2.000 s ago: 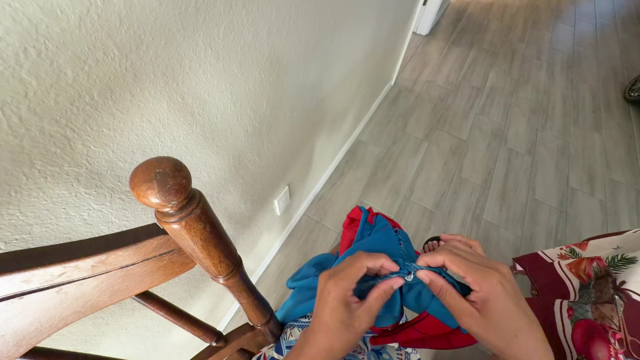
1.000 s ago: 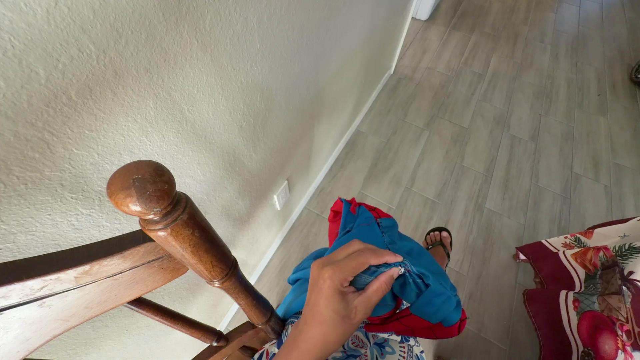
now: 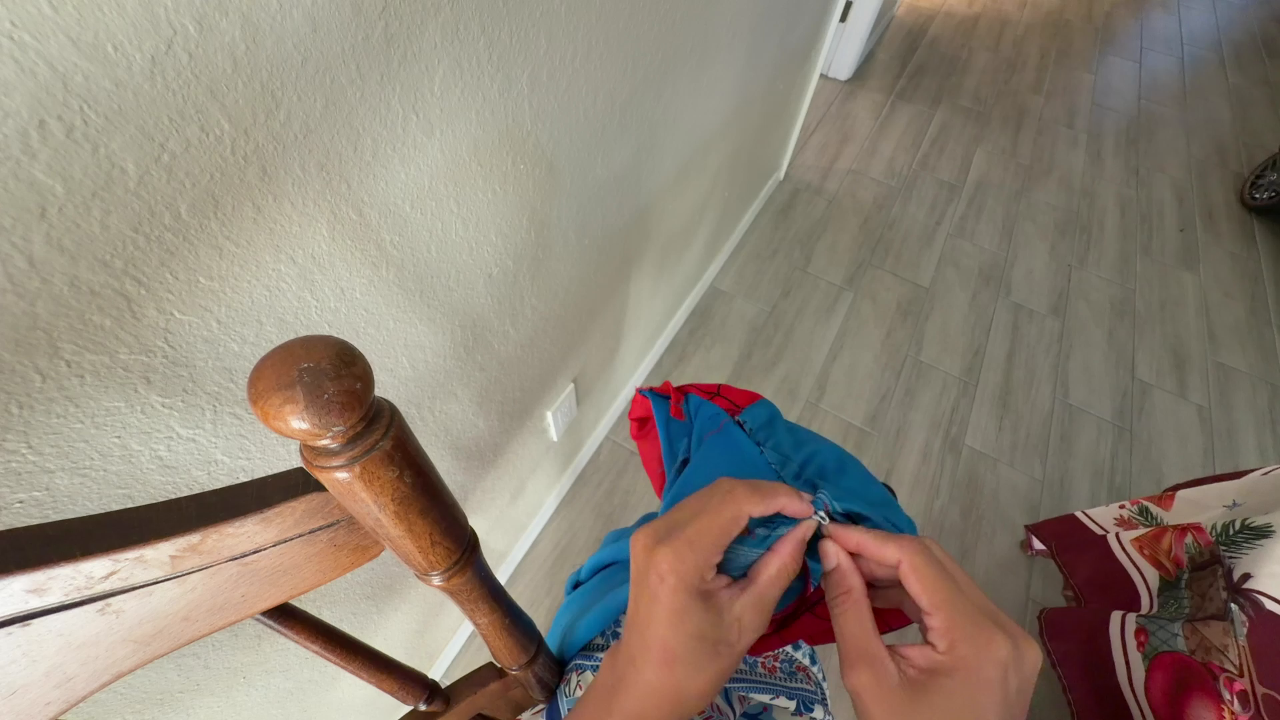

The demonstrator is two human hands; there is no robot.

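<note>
A blue and red fabric garment point(image 3: 700, 450) hangs in front of me, its visible seam running down the blue part. My left hand point(image 3: 715, 590) pinches gathered blue cloth between thumb and forefinger. Between the fingertips of both hands is a small whitish piece point(image 3: 821, 518), too small to identify. My right hand point(image 3: 925, 615) has thumb and forefinger pinched at that piece, just right of the left fingertips. Below the garment lies blue, white and red patterned fabric point(image 3: 780, 680), partly hidden by my left hand.
A wooden chair's turned post point(image 3: 420, 500) stands at left beside a textured wall point(image 3: 400, 200) with an outlet plate point(image 3: 562, 412). At lower right is a holiday-print cloth point(image 3: 1150, 580) with scissors point(image 3: 1240, 680) on it. Plank-look floor point(image 3: 960, 300) extends beyond; a small wheel point(image 3: 1262, 185) shows far right.
My right hand, at the cloth two seconds ago and out of view one second ago, is back at the left fingertips. My left hand still pinches the blue cloth.
</note>
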